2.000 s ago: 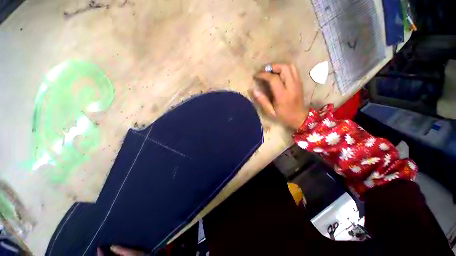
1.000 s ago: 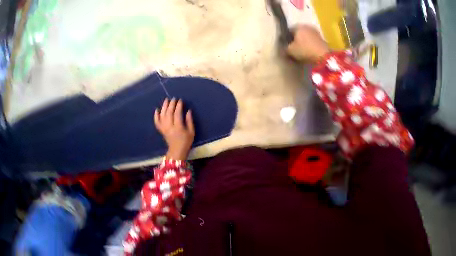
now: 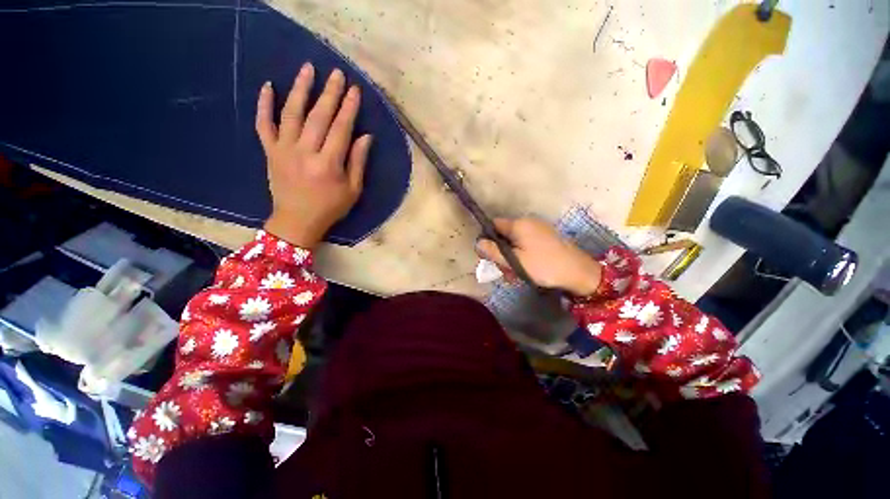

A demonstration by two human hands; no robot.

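Note:
A dark navy cloth piece [image 3: 127, 88] with a rounded end and thin pale chalk lines lies flat on the cream table [image 3: 546, 127]. My left hand [image 3: 312, 151] lies flat on the cloth near its rounded end, fingers spread, holding nothing. My right hand [image 3: 542, 255] grips long dark tailor's shears [image 3: 444, 175] by the handle end. The blades point up and left, and their tips reach the curved edge of the cloth. Whether the tips touch the cloth cannot be told.
A yellow curved tool [image 3: 698, 112], eyeglasses [image 3: 754, 144] and a dark cylinder [image 3: 781, 244] lie at the right. A pink chalk [image 3: 660, 76] lies above; a white chip [image 3: 487, 272] and gridded sheet [image 3: 586, 232] are by my right hand. Bags [image 3: 107, 326] lie below left.
My right hand has moved from the empty table to the shears, then brought them left and down to the cloth. My left hand has come flat onto the cloth. The view has shifted right.

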